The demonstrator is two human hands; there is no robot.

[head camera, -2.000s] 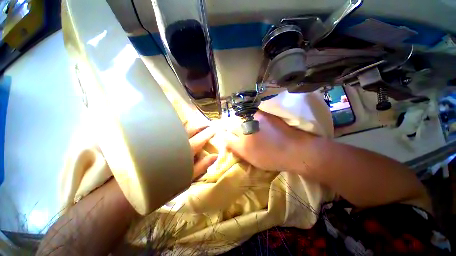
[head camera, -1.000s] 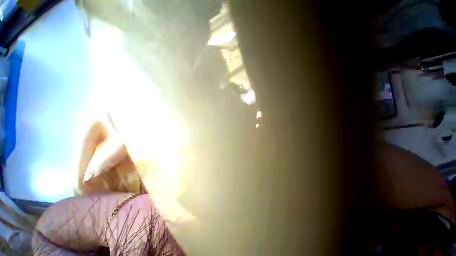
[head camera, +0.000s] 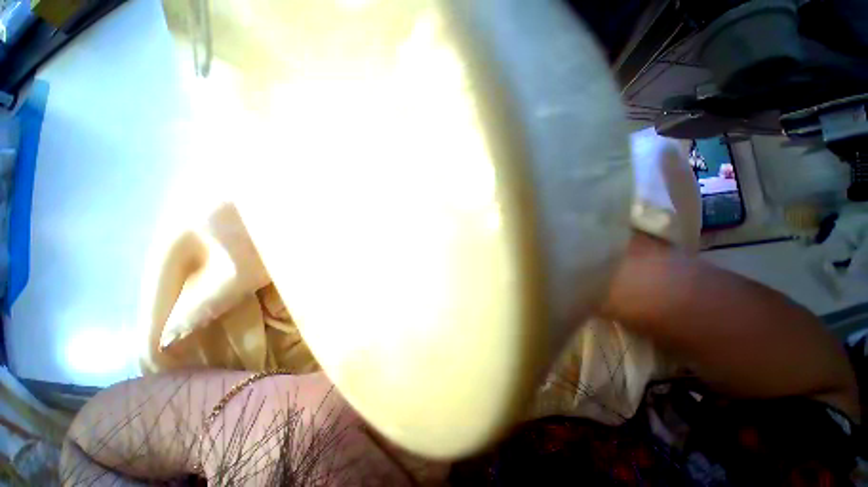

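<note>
The lit machine lamp or cover (head camera: 409, 257), large, rounded and cream-white, fills the middle of the head view and hides the needle area and both hands. Pale-yellow cloth (head camera: 214, 319) lies in folds left of the lamp, and more of it (head camera: 600, 366) shows to its right. My left forearm, with a thin chain at the wrist, runs in from the lower left and passes behind the lamp. My right forearm reaches in from the right and also passes behind it. I cannot see any fingers.
Dark, blurred sewing machine parts (head camera: 752, 57) are at the upper right. A smartphone (head camera: 720, 185) with a lit screen lies below them. White crumpled scraps (head camera: 847, 249) lie at the right edge. A white table (head camera: 90, 209) with a blue strip (head camera: 26, 190) is at the left.
The lamp now covers the middle, where two seconds ago both hands showed on the cloth by the needle. Since one second ago, the phone and right forearm show more fully.
</note>
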